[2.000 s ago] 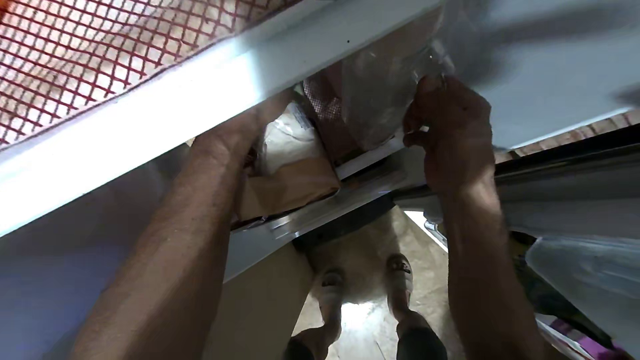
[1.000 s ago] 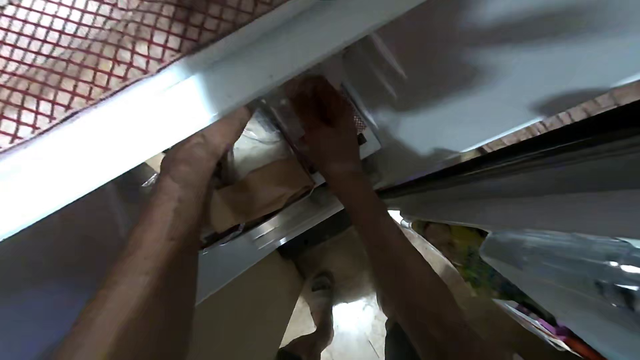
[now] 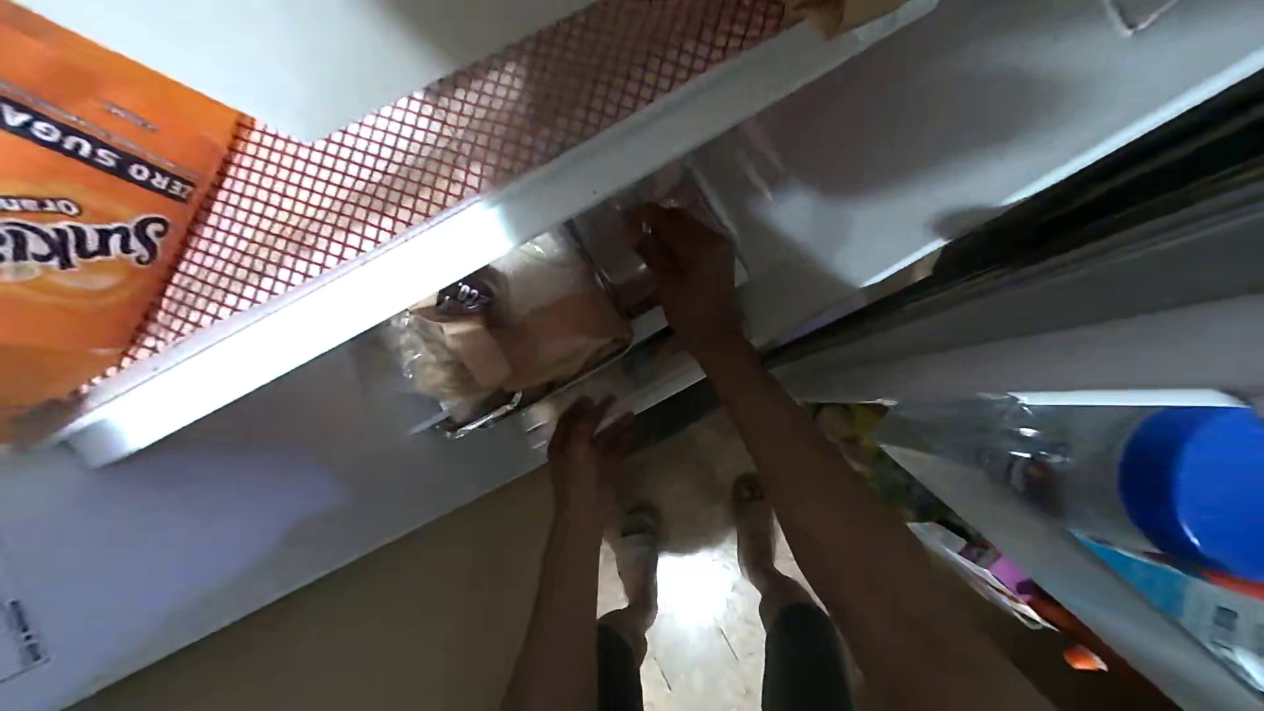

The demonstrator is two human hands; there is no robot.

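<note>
My left hand [image 3: 585,439] is at the lower front edge of an open refrigerator compartment, fingers bent near a clear plastic surface; its grip is too dark to make out. My right hand [image 3: 686,262] reaches under the shelf's white front rail, its fingers on a clear plastic package [image 3: 632,237] with dark reddish contents. Whether the fingers close on the package cannot be told. Left of it lies a brown and clear food package [image 3: 563,326]. A crinkled clear bag [image 3: 434,365] with pale contents sits beside that package.
The white shelf rail [image 3: 326,306] crosses above my hands. Red mesh lining [image 3: 434,158] and an orange Sunkist pouch [image 3: 89,217] are on the shelf. To the right, the open door's bins hold a blue-lidded container [image 3: 1195,494]. My legs stand below.
My left hand has left the brown package and moved right, to the compartment's front edge. My right hand remains around the clear package. The view has shifted, bringing the orange pouch and blue lid into sight.
</note>
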